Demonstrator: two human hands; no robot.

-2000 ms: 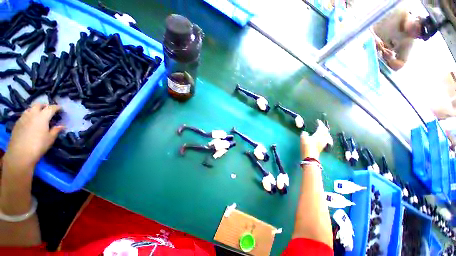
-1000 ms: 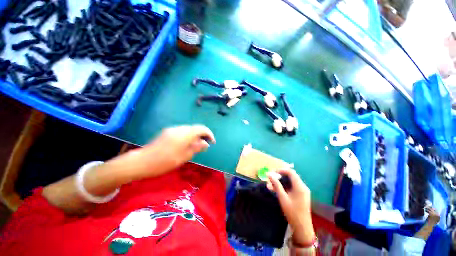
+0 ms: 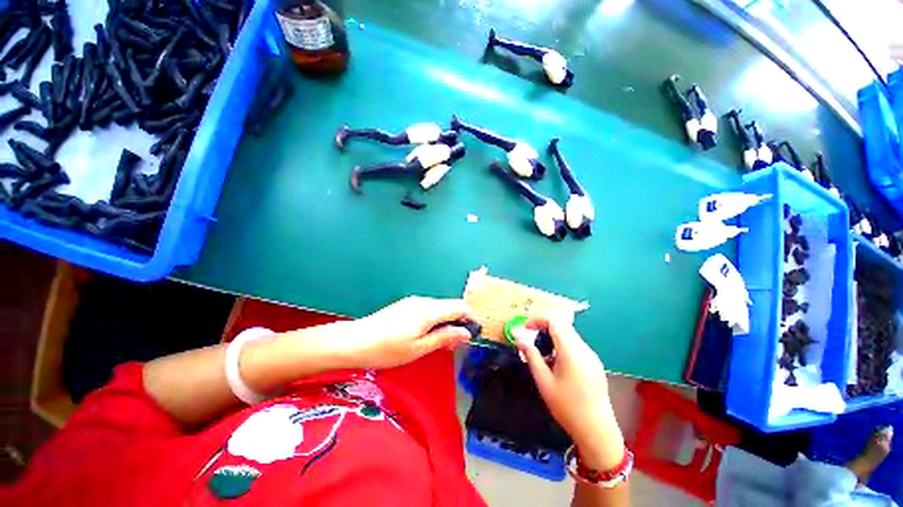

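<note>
My left hand is near the bench's front edge, its fingertips closed on a dark leg piece, mostly hidden by the fingers. My right hand is beside the bright green cap on the tan cardboard pad. Its fingertips hold a small white-and-black figure body, partly hidden, at the cap's rim. The two hands are apart. Part-assembled figures with black legs and white upper ends lie on the green bench.
A large blue bin of black legs is at left, beside a brown bottle. White squeeze bottles lie by blue bins at right. A dark-filled bin is below the bench edge. Another person's hand shows at far right.
My left hand has left the large bin and moved right, close to the pad. My right hand went from the far figures to the green cap with a body. The view has tilted down.
</note>
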